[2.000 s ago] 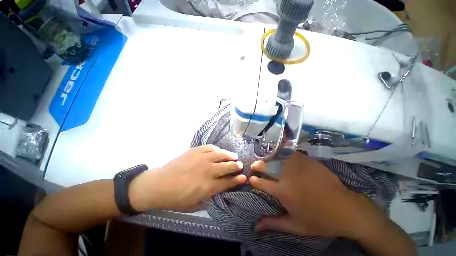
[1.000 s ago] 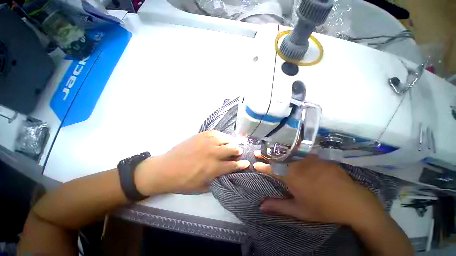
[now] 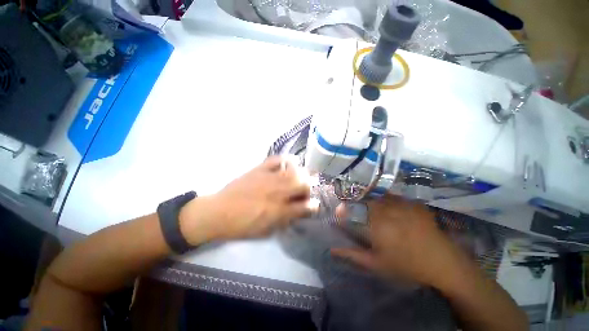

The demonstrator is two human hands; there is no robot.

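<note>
The striped garment (image 3: pixel 381 291) lies under the head of the white sewing machine (image 3: pixel 445 123) and hangs over the table's front edge, blurred grey there. The presser foot area (image 3: pixel 349 189) is lit and partly hidden by the fingers and a clear guard. My left hand (image 3: pixel 258 197), with a dark wristband, presses on the cloth just left of the needle area. My right hand (image 3: pixel 403 239) lies on the cloth just right of it, thumb apart from the fingers. Both hands are blurred.
The white machine table (image 3: pixel 213 97) has a ruler-marked front edge (image 3: pixel 239 284) and a blue label at left. A small clear plastic bag (image 3: pixel 44 176), a jar (image 3: pixel 87 42) and a dark grey box (image 3: pixel 32 77) stand at far left. Thread cones or spools cannot be told.
The garment has moved further in under the machine head, and its striped far edge has shifted. My left hand has moved slightly up and right; its fingers are more bent.
</note>
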